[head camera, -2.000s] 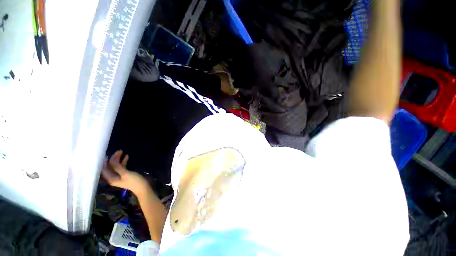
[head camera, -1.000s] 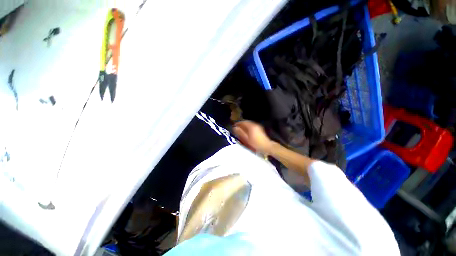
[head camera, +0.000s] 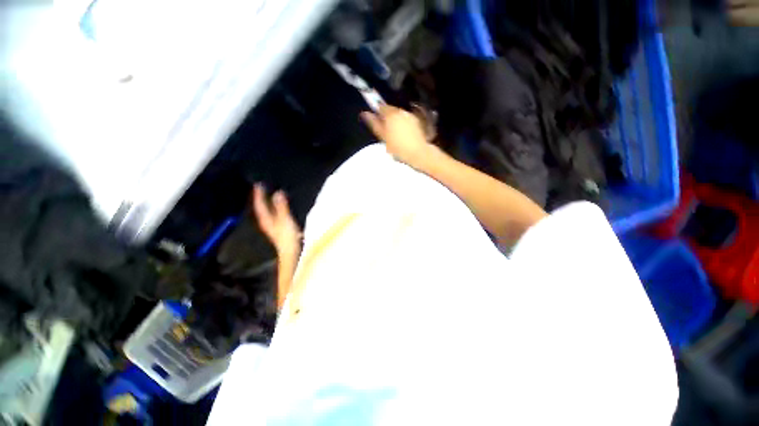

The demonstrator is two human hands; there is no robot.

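My left hand (head camera: pixel 276 223) is blurred, below the table edge and left of my white-clothed lap, with its fingers apart and nothing visible in them. My right hand (head camera: pixel 403 133) is over the far end of my lap, beside a black and white striped strip (head camera: pixel 358 81). Its fingertips are blurred against dark cloth, so I cannot tell if they hold anything. Dark cloth pieces (head camera: pixel 508 108) lie heaped in a blue crate (head camera: pixel 667 125) to the right.
The white machine table (head camera: pixel 166 91) fills the upper left. A white-grey basket (head camera: pixel 187 374) stands at the lower left beside dark cloth (head camera: pixel 237 287). More dark cloth (head camera: pixel 62 241) hangs or lies at the far left. A red stool (head camera: pixel 741 258) is behind the blue crate.
The view has shifted, so the snips are out of the picture and the white-grey basket shows. My left hand has come into view. My right hand remains near the striped strip.
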